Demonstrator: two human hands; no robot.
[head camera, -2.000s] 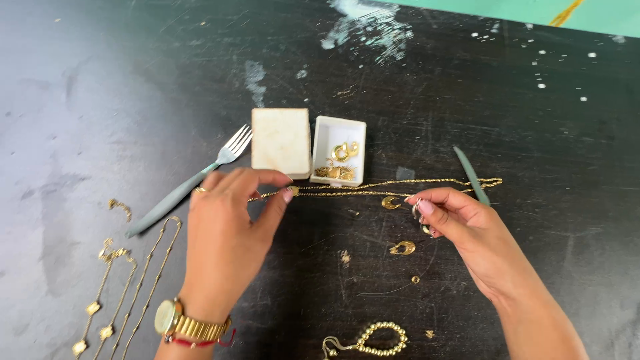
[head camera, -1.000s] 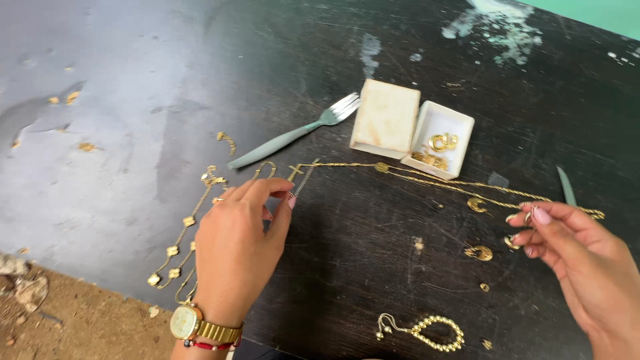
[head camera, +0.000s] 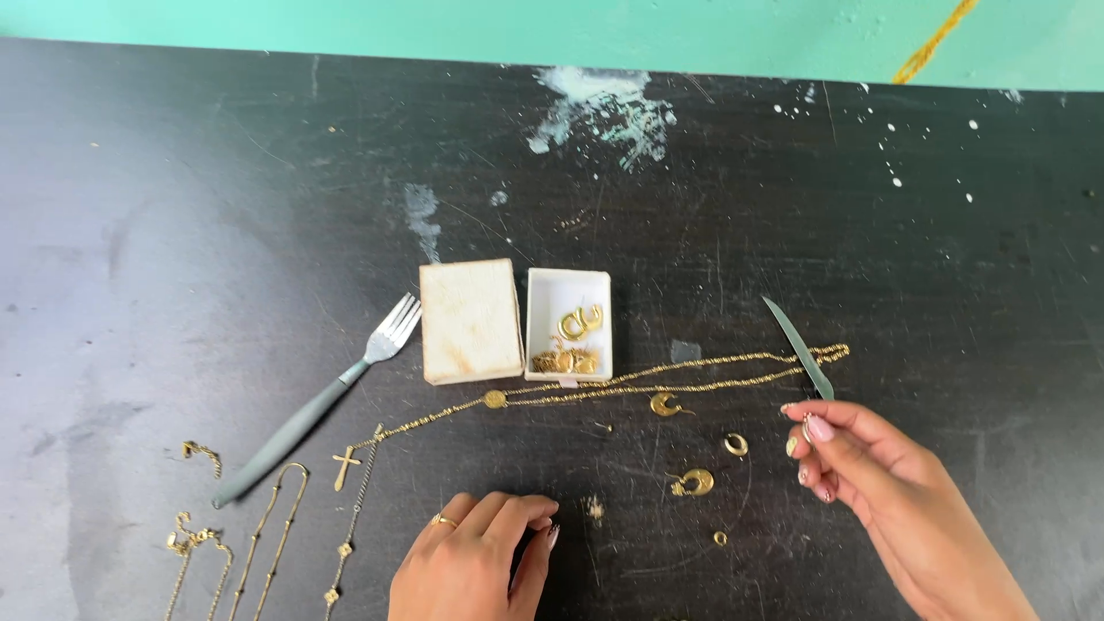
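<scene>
My left hand (head camera: 483, 556) rests at the lower middle, fingers curled, with nothing visible in it. Between thumb and index finger my right hand (head camera: 871, 483) pinches a small gold ring or hoop (head camera: 807, 428). A long gold necklace with a round medal (head camera: 494, 399) and a cross pendant (head camera: 346, 468) lies stretched across the table. Below it are gold crescent earrings (head camera: 699, 482), a small hoop (head camera: 736, 444) and a tiny ring (head camera: 720, 539). An open white box (head camera: 535, 319) holds gold jewelry, beside its stained lid (head camera: 470, 319).
A fork (head camera: 297, 431) with a grey-green handle lies left of the lid. A grey-green knife blade (head camera: 798, 345) crosses the necklace's right end. More gold chains (head camera: 276, 517) and a short chain piece (head camera: 203, 455) lie at lower left. Dried paint (head camera: 604, 112) marks the table.
My left hand has let go of the necklace and moved away from it; the cross end lies on the table. A small hoop now lies between the crescent earrings. The view has shifted.
</scene>
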